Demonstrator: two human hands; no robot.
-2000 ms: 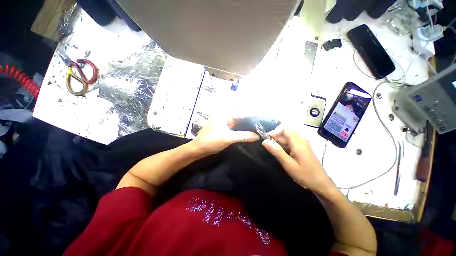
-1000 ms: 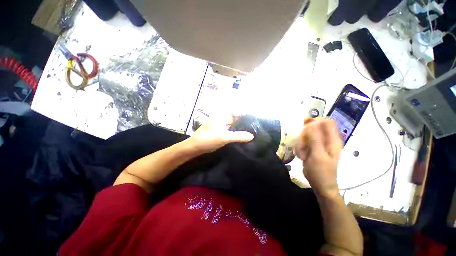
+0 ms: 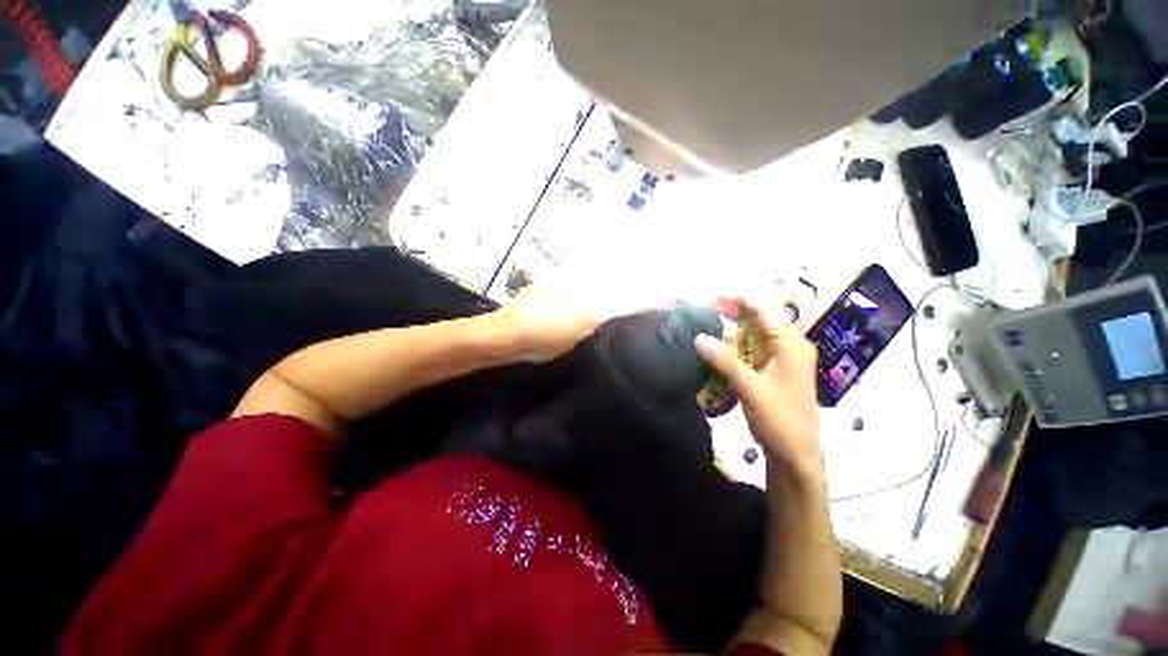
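The black garment [image 3: 640, 423] lies over my lap and the table edge, its upper edge raised under the lamp glare. My left hand [image 3: 557, 320] grips its upper left part, the fingertips lost in glare and cloth. My right hand [image 3: 766, 365] is at its upper right edge, thumb on the cloth and fingers behind it. A small yellowish patch shows between thumb and fingers; I cannot tell what it is. The pale sewing machine head [image 3: 769, 77] stands above; the needle area is washed out.
Red and yellow scissors [image 3: 205, 58] and crinkled clear plastic [image 3: 346, 128] lie left. A lit smartphone [image 3: 861, 333], another black device [image 3: 938, 212], a white cable, thin sticks [image 3: 935, 481] and a grey control panel [image 3: 1082, 352] are at right. Dark spools [image 3: 993, 96] stand behind.
The view has shifted and tilted. My right hand, blurred and off the garment a second ago, is back at its edge. The metal tool seen earlier in it is not clearly visible. My left hand keeps hold.
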